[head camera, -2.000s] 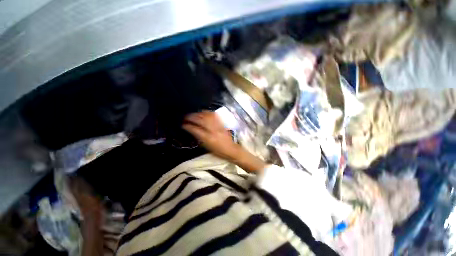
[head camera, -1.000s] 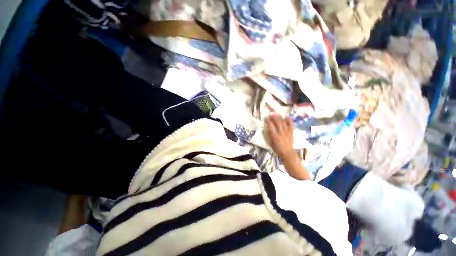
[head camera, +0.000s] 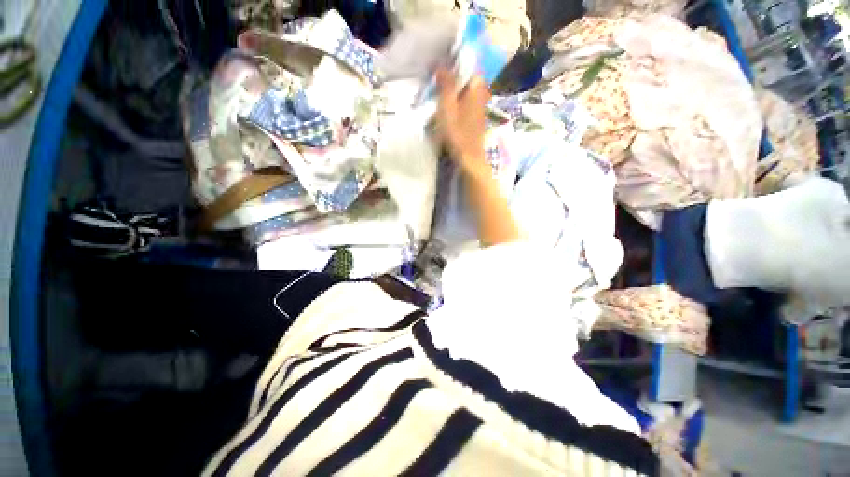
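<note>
My right hand (head camera: 463, 116) reaches up over the heap, its fingers closed around a blurred blue-and-white piece (head camera: 483, 48). A blurred pale cloth (head camera: 415, 47) is beside it. Below and left lies patchwork-print fabric (head camera: 303, 121) in blue, white and floral, bunched up, with a tan strip (head camera: 247, 194) across it. White fabric (head camera: 405, 154) hangs under my wrist. My left hand is not in view.
Peach floral fabric (head camera: 685, 102) is heaped at upper right. A navy and white cloth-covered shape (head camera: 774, 240) enters from the right. The blue table edge (head camera: 33, 252) runs down the left, with olive loop handles (head camera: 14, 84) beyond it. My dark-clothed legs (head camera: 177, 317) extend left.
The view has swung, and the table edge now stands at the left. My right hand has moved away from my body over the fabric, and the blue piece has shifted left with it. My left arm has left view.
</note>
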